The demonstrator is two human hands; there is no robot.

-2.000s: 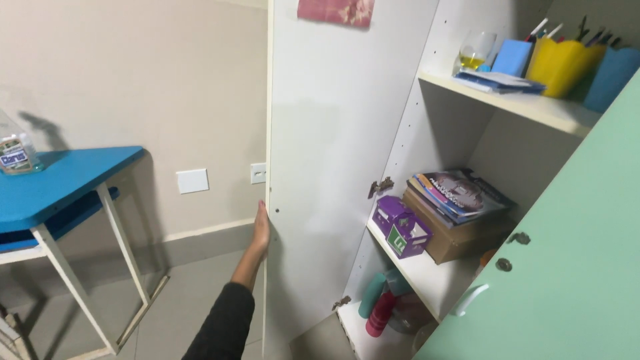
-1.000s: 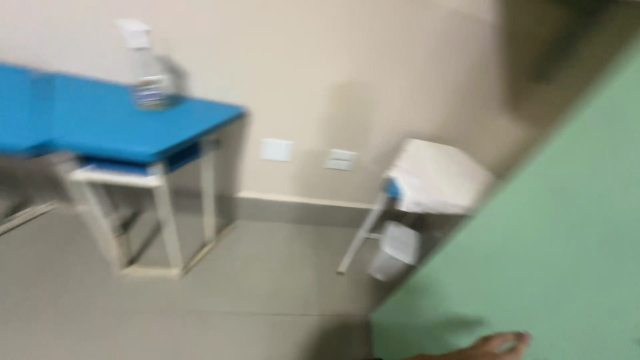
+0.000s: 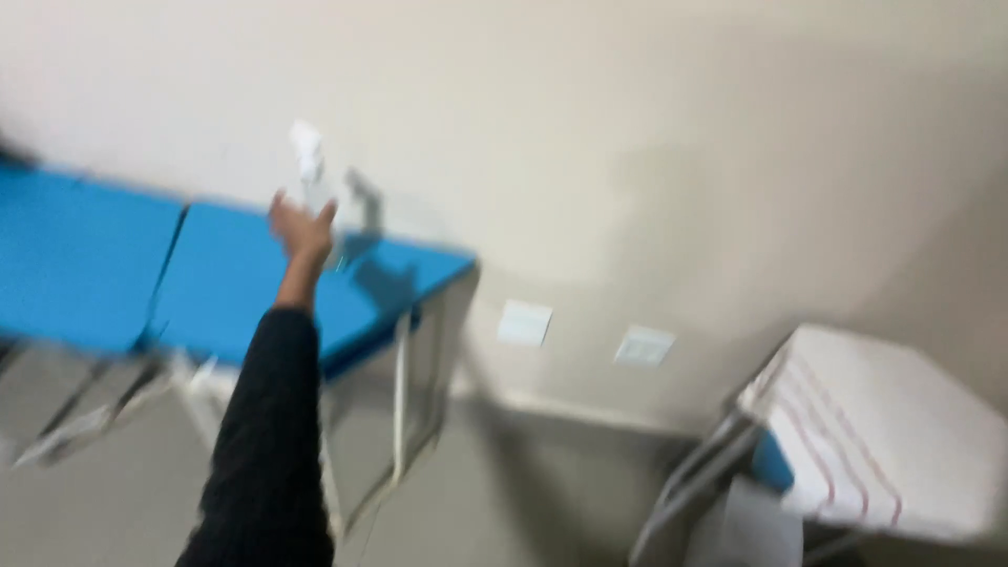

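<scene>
My left hand [image 3: 303, 228], in a dark sleeve, reaches out over the blue tabletop [image 3: 228, 283] with its thumb and fingers spread apart. Just beyond it stands a clear spray bottle with a white trigger head [image 3: 309, 150]. The hand partly hides the bottle's body, and blur leaves it unclear whether they touch. My right hand is out of view.
Another blue table [image 3: 71, 252] adjoins on the left. Two white wall plates, one blank [image 3: 524, 323] and one an outlet [image 3: 644, 346], are on the beige wall. At right, a striped white cloth [image 3: 874, 433] covers a small table beside a white bin [image 3: 744, 528].
The view has swung left from the open cabinet to the tables. My left hand was at the cabinet door's edge and is now extended by the spray bottle. The green door has left view.
</scene>
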